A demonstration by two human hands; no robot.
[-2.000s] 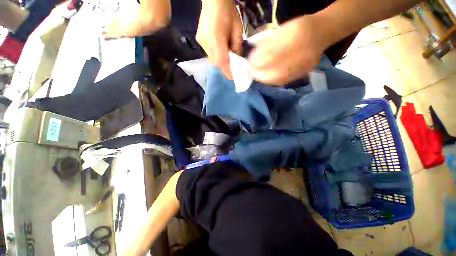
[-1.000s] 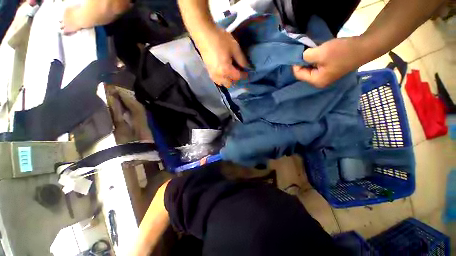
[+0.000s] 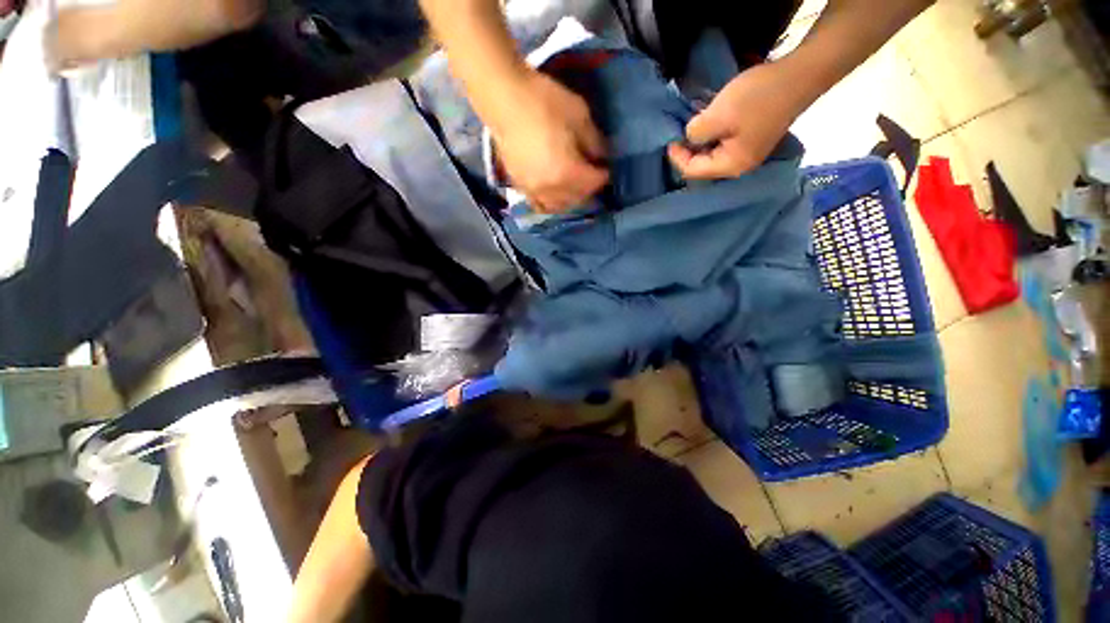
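Note:
Neither of my hands is in the picture. What looks like my own black sleeve (image 3: 548, 523) fills the bottom, with a bare forearm cut off at the lower left edge. A dusty blue garment (image 3: 682, 237) hangs in folds over two baskets in front of me. Another person's two bare hands, reaching in from the top edge, pinch its upper part. Its paler side and a little red show at the top. Grey-and-black pieces (image 3: 402, 207) are heaped to its left.
A blue lattice basket (image 3: 935, 365) stands on the tiled floor, with more baskets at the lower right. Red cloth (image 3: 962, 231) and scraps lie beyond. The white table edge (image 3: 225, 511), trim strips (image 3: 219, 389) and machine (image 3: 61, 511) are left. Another bare arm rests at the upper left.
The view has swung right, so the machine and table moved left and the scissors left the picture. The other person's hands moved from pale cloth to the blue garment's upper part.

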